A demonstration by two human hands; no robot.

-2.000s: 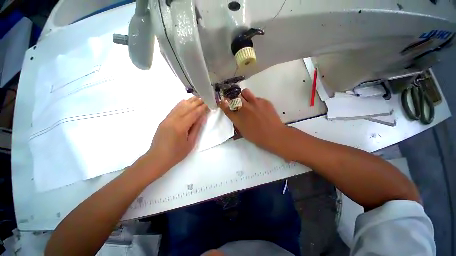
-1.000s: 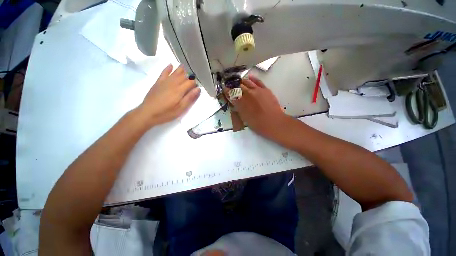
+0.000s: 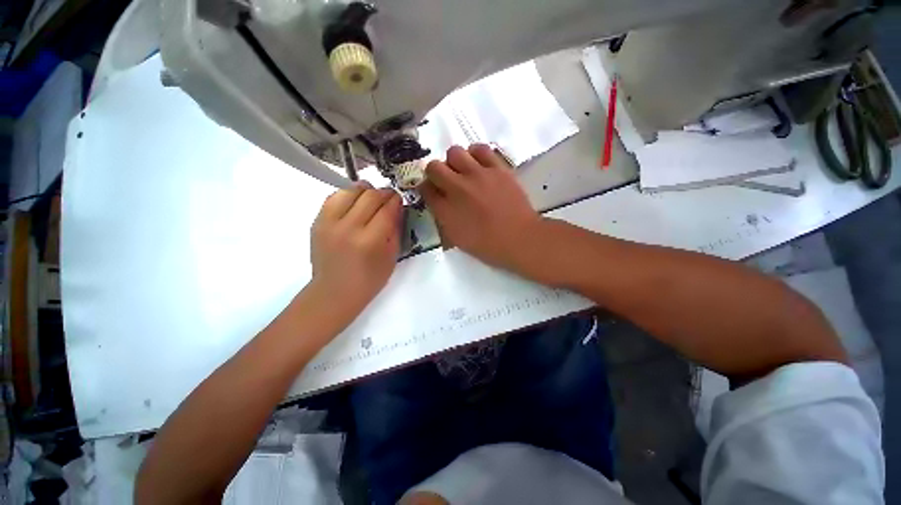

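Note:
A white garment panel (image 3: 524,113) with a stitch line lies on the machine bed behind the needle area, under the machine arm. My left hand (image 3: 354,237) is just left of the presser foot, fingers bent and bunched close to it. My right hand (image 3: 481,202) is just right of the foot, its curled fingers at the panel's near edge. The fingers hide the cloth at the needle, so I cannot tell whether either hand pinches it. The cream machine head (image 3: 267,89) and its ridged tension knob (image 3: 353,67) stand above.
A red stick (image 3: 610,123) lies on the bed beside flat white pieces (image 3: 706,163). Dark-handled scissors (image 3: 852,143) lie at the table's right end. The white table (image 3: 148,296) has a printed ruler along its front edge. White cloth bundles (image 3: 286,471) are below the table at left.
The view has shifted. The stitched panel has gone from the table's left side, and white cloth now shows behind the needle. My left hand has drawn in from the left to the presser foot.

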